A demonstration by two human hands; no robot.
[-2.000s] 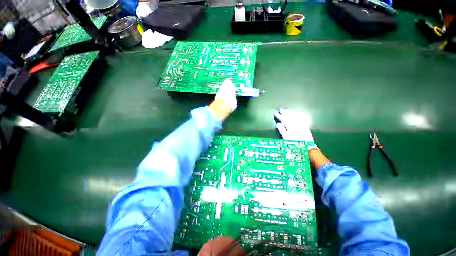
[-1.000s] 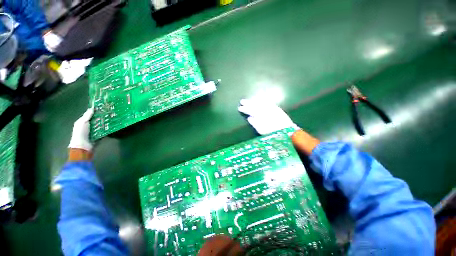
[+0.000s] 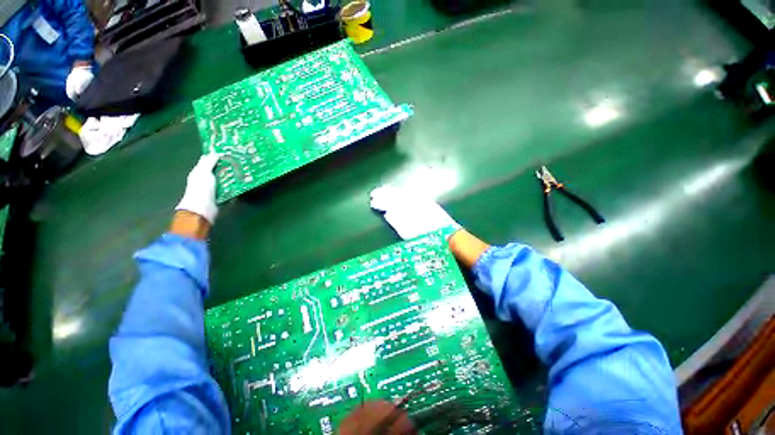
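A large green printed circuit board lies on a dark support on the far part of the bench. My left hand, in a white glove, grips its near left corner. A second green board lies close in front of me, cut off by the bottom edge. My right hand, in a white glove and overexposed, rests just beyond that board's far right corner; its fingers look extended and no held thing shows. Side cutters with black handles lie open on the mat to the right.
A black tool tray and a yellow roll stand behind the far board. At far left are a dark foam pad, a crumpled white cloth and another person's gloved hand. An orange-brown thing shows at lower right.
My left hand has moved from the far board's near right edge to its near left corner. The far board has turned and shifted somewhat; the view has also rotated.
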